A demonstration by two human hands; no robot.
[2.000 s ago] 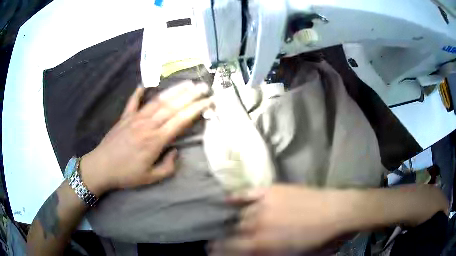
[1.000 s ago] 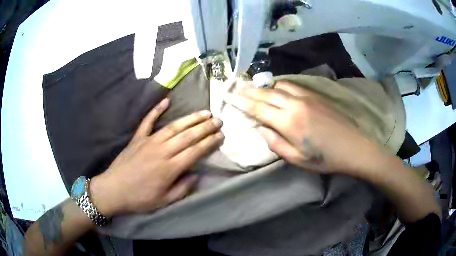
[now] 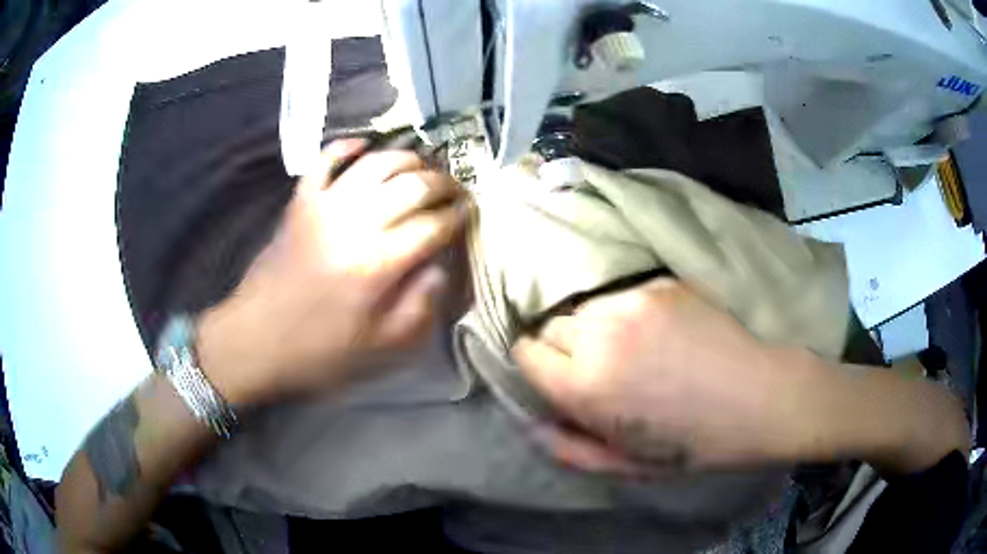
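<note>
The grey-taupe panel (image 3: 357, 444) lies across the front of the table, hanging toward my lap. The beige panel (image 3: 736, 238) is bunched right of the needle area. The dark brown panel (image 3: 173, 195) lies flat at the left. My left hand (image 3: 346, 249), blurred, has curled fingers on the cloth just left of and below the presser foot (image 3: 463, 162). My right hand (image 3: 649, 373) grips the folded edge of the cloth below the foot, fingertips near a raised fold. The needle cannot be made out.
The white sewing machine head (image 3: 736, 54) spans the top right, with a cream tension knob (image 3: 618, 50). A white strip (image 3: 304, 97) hangs left of the needle area. The white table (image 3: 54, 271) shows at the left. Dark cloth (image 3: 671, 135) lies under the machine arm.
My right hand has moved down from the presser foot and grips the cloth. My left hand has moved up and its fingers have curled. The beige cloth has been opened out to the right.
</note>
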